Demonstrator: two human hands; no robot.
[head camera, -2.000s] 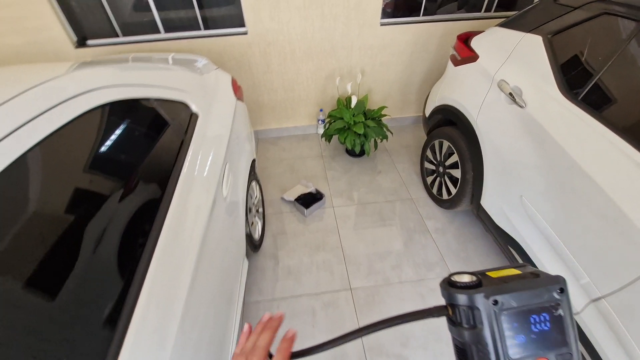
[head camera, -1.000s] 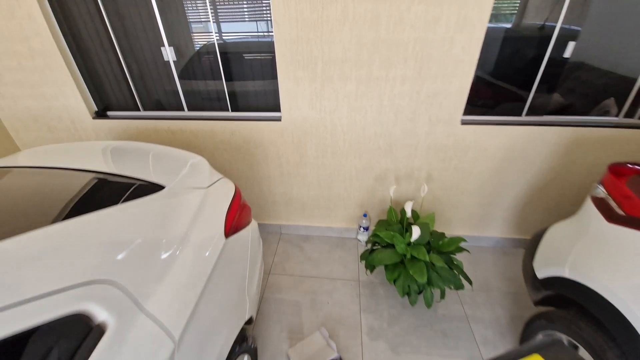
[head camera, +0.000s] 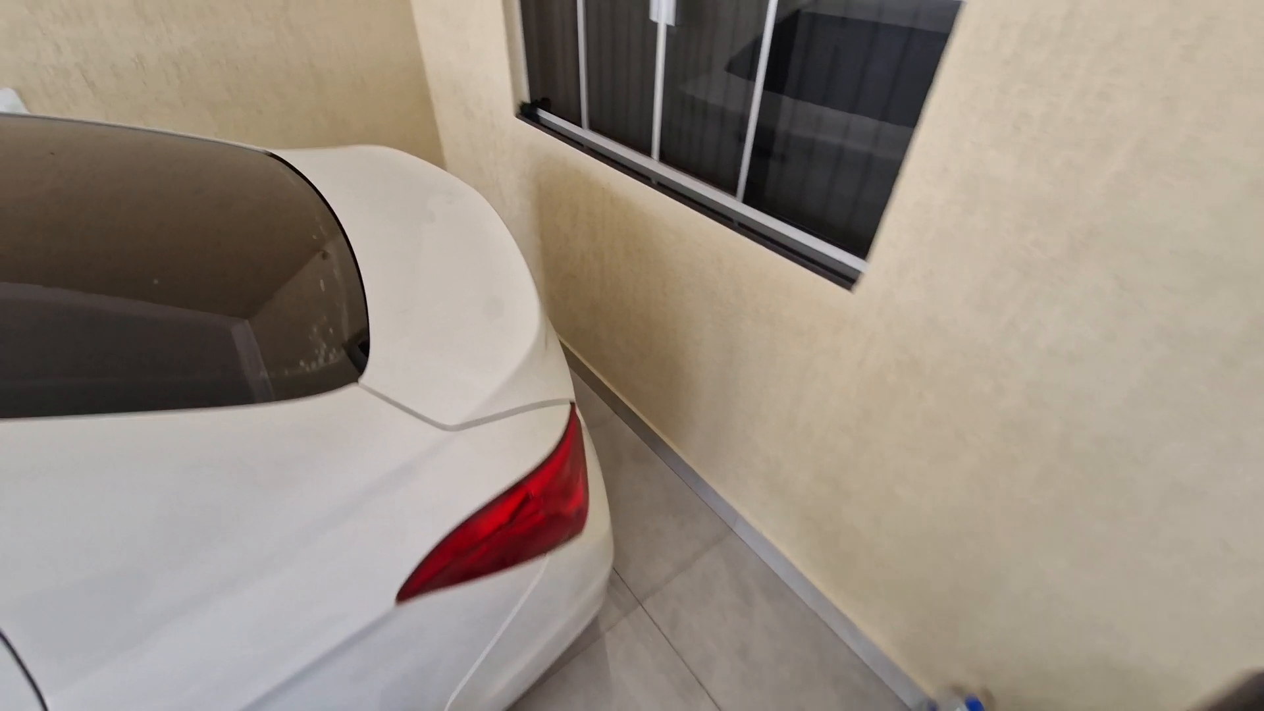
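Neither my left hand nor my right hand shows in the head view, so what they hold or touch is hidden. The rear of a white car (head camera: 296, 494) fills the left side, with its dark rear window (head camera: 178, 286), its trunk lid (head camera: 444, 267) and a red tail light (head camera: 513, 509). A dark blurred shape (head camera: 1239, 691) is cut off at the bottom right corner; what it is cannot be told.
A beige textured wall (head camera: 1037, 395) runs behind the car, holding a dark sliding window (head camera: 741, 109). Grey floor tiles (head camera: 681, 592) lie between the car's rear and the baseboard (head camera: 731, 513). Part of a bottle (head camera: 960, 701) shows at the bottom edge.
The view has swung left and closer to the white car's rear. My hand and the handheld device with a hose, seen two seconds ago, are out of view, as are the plant and the other car.
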